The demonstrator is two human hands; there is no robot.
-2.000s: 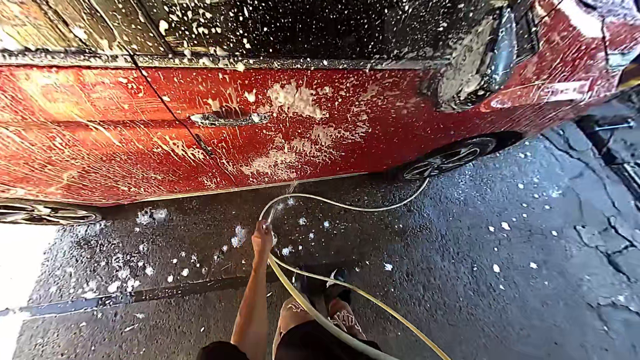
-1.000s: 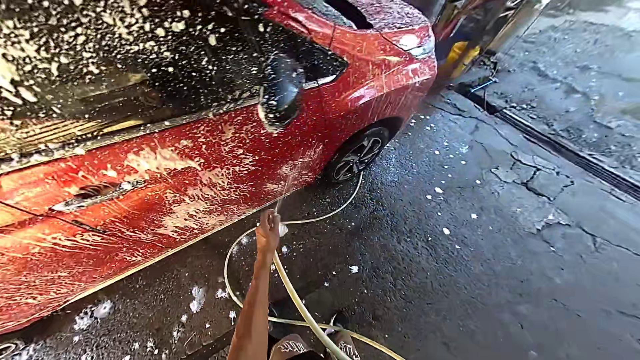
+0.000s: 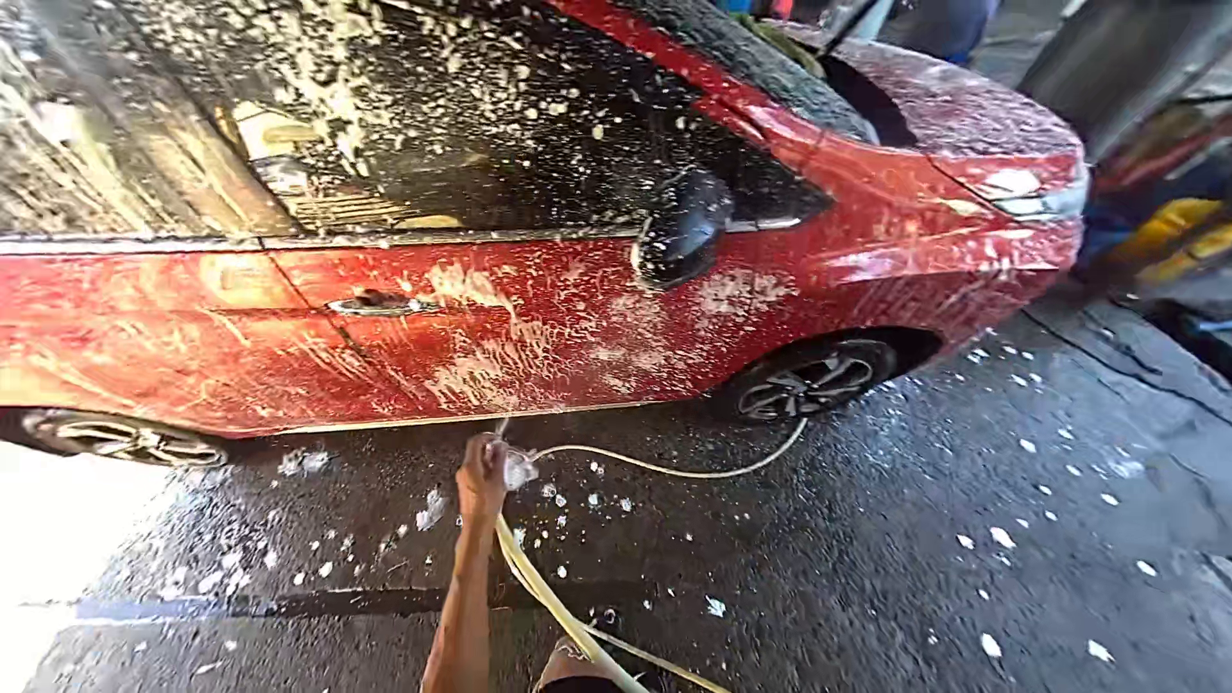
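Note:
My left hand [image 3: 483, 472] is closed around the end of a pale yellow hose [image 3: 553, 602], low in front of the side of a red car [image 3: 597, 327]. A thin water stream seems to leave the hand toward the lower door. Something whitish, foam or a nozzle part, sits at its right side; I cannot tell which. White foam streaks the doors, dark windows and bonnet. Right of the door handle [image 3: 383, 304] is the black side mirror [image 3: 685, 229]. A thinner stretch of hose [image 3: 674, 472] curves from near my hand to the front wheel [image 3: 808, 380]. My right hand is out of view.
The wet dark pavement [image 3: 818, 558] bears scattered foam flecks. The rear wheel [image 3: 125, 438] stands at the left, beside bright sunlit ground. Beyond the car's front are a grey post [image 3: 1121, 67] and blurred yellow and blue objects. My leg shows at the bottom.
The view has swung right and then back left. My left hand keeps its hold on the hose. The hose loop beside it lies differently than one second ago.

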